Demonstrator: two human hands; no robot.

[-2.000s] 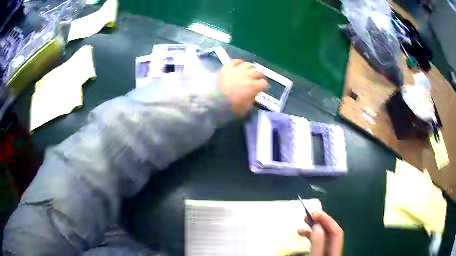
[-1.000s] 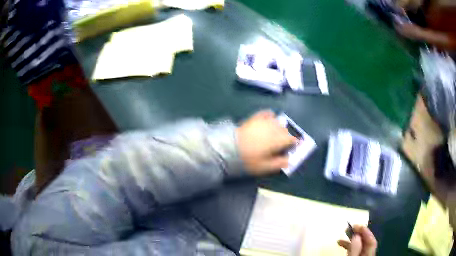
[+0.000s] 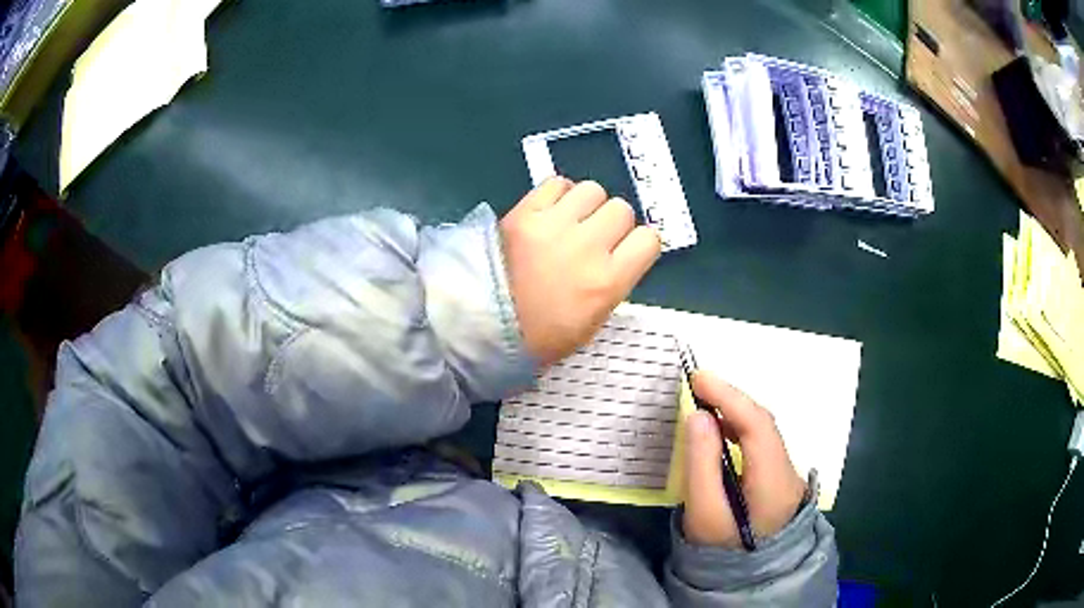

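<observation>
A white plastic front housing [image 3: 656, 178] lies on the dark mat, its large window at the left. My left hand [image 3: 577, 261] rests over its near edge, fingers curled; the fingertips are hidden, so its grip cannot be told. My right hand [image 3: 743, 463] holds dark tweezers [image 3: 729, 475] like a pen. Their tip is at the right edge of the ruled area of the adhesive strip sheet [image 3: 583, 416]. The sheet's right part is blank. No strip can be made out at the tip.
A stack of housings [image 3: 820, 143] stands at the upper right, with a tiny pale offcut [image 3: 873, 248] below it. Release paper lies at the left [image 3: 125, 89] and right [image 3: 1040, 303]. A brown board [image 3: 963, 83] and thin white cable [image 3: 1052, 523] are at the right.
My left hand has brought a housing from the far side of the mat nearer the sheet. My right hand has moved the tweezers to the ruled area's edge. The view has turned downward.
</observation>
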